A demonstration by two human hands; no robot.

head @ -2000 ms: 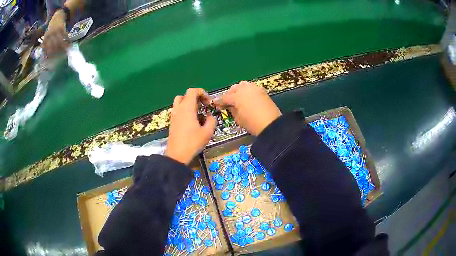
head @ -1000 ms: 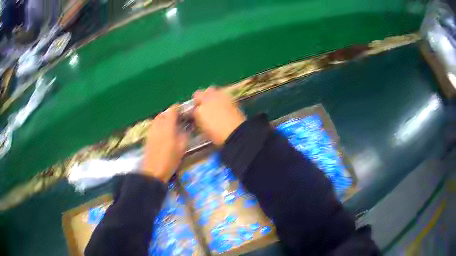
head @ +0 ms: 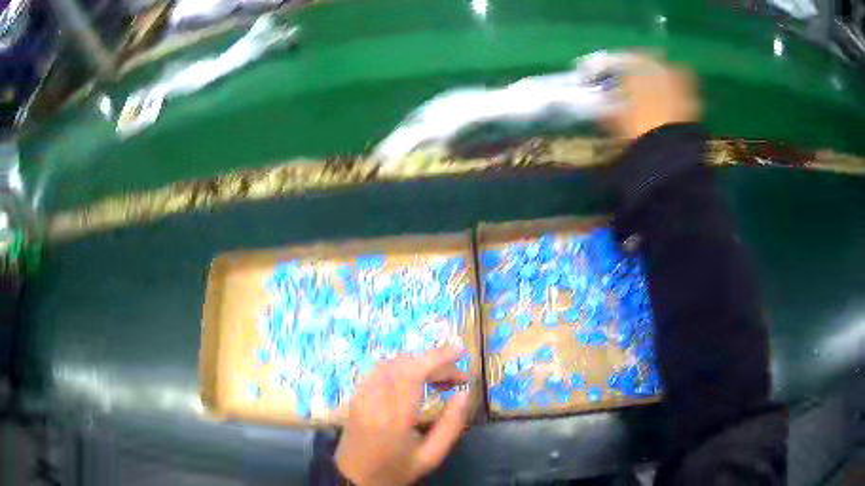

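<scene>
My right hand [head: 654, 95], blurred, is stretched out over the green conveyor and closed on a small board unit [head: 603, 76], with a long whitish plastic wrap [head: 493, 109] trailing to its left. My left hand [head: 398, 418] is over the near right part of the left cardboard tray [head: 216, 332], fingers curled and thumb apart. Whether it pinches a disc cannot be told. Blue disc components [head: 322, 323] with thin leads lie loosely in this tray. More blue discs [head: 531, 275] lie in the right cardboard tray [head: 569, 401], partly hidden by my right sleeve.
The worn metal edge rail [head: 275, 185] runs between the conveyor [head: 313, 123] and the dark green worktop [head: 114, 304]. Another whitish plastic wrap [head: 204, 71] lies on the conveyor at the upper left. The two trays stand side by side.
My hands have parted. My right hand has moved forward and right over the conveyor with the board unit and wrap; my left hand has dropped back to the left tray. The view has turned.
</scene>
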